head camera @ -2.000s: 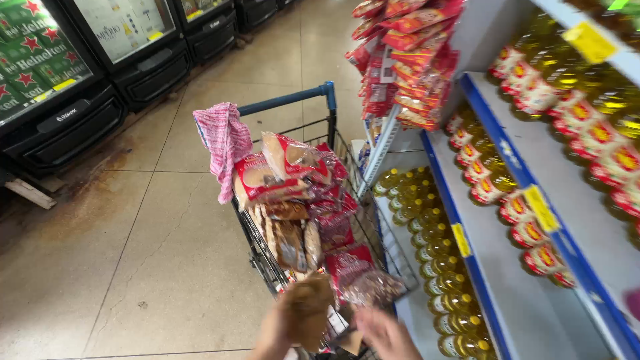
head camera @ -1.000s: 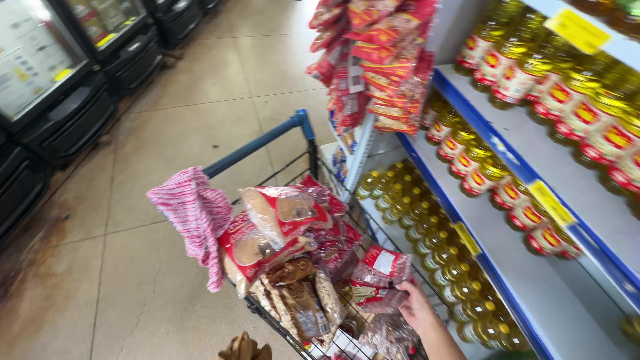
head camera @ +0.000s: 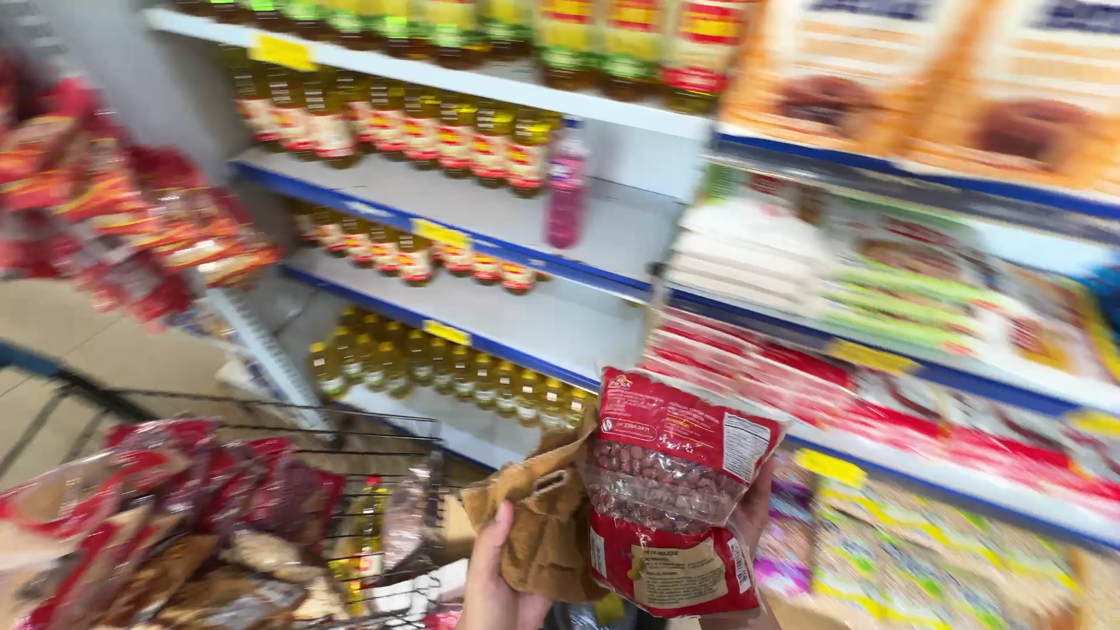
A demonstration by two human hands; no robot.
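My left hand (head camera: 503, 582) holds a crumpled piece of brown paper or cardboard (head camera: 541, 516), thumb on its front. Beside it my right hand (head camera: 754, 516) grips the right side of a clear-and-red plastic bag of reddish-brown nuts or beans (head camera: 669, 477), its fingers mostly hidden behind. The bag's left edge meets the brown piece. Left of both hands stands the wire shopping cart (head camera: 385, 420), with red-and-clear food packets (head camera: 157, 490) and a bottle of yellow oil (head camera: 371, 525) in it.
Shelves ahead hold oil bottles (head camera: 420, 131), a pink bottle (head camera: 567, 188) and yellow price tags (head camera: 442, 234). Stacked packets (head camera: 744, 367) fill the shelves at the right, with more bags (head camera: 936, 551) low down. Red snack bags (head camera: 131, 201) hang at the upper left.
The view has swung right, from the cart to the shelves. One second ago my right hand was at small red packets over the cart; now it holds the larger bag beside the brown piece.
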